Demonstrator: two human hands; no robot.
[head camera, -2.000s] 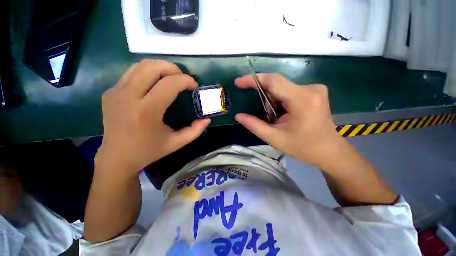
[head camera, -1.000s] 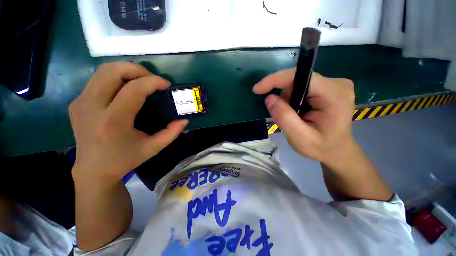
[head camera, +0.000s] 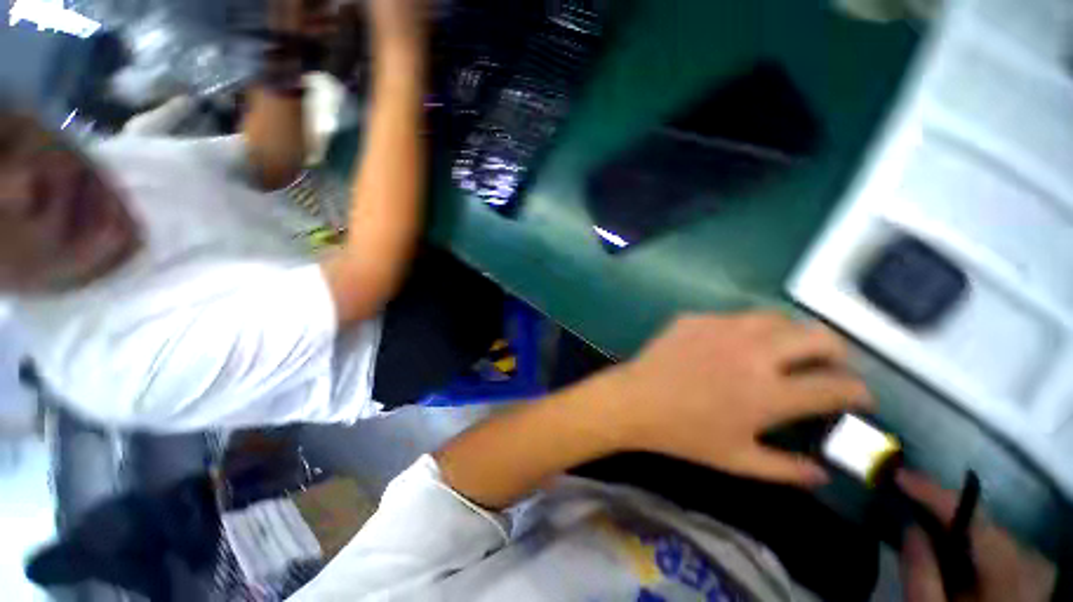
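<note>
The open watch housing (head camera: 873, 454) shows a silver-white battery with a yellow edge. My left hand (head camera: 741, 394) holds it from the left, between thumb and fingers, above the green bench's near edge. My right hand (head camera: 982, 559) is blurred and low at the right, partly cut off by the bottom edge. Its fingertips are close to the housing's right edge; blur hides whether they touch. It holds a dark, thin tool like tweezers (head camera: 967, 506), upright in the hand. The tool's tip cannot be made out.
The white foam tray (head camera: 835, 253) holds a black rounded-square unit (head camera: 913, 280). A black smartphone-like slab (head camera: 688, 176) lies on the green bench (head camera: 530, 253). A glossy black blister tray (head camera: 500, 135) is farther left, beside a seated person in a white shirt (head camera: 212, 306). A blue bin-like object (head camera: 518, 353) stands below the bench.
The view has swung left, so the co-worker and blister tray now show and my hands sit lower right. My right fingers have come close to the housing.
</note>
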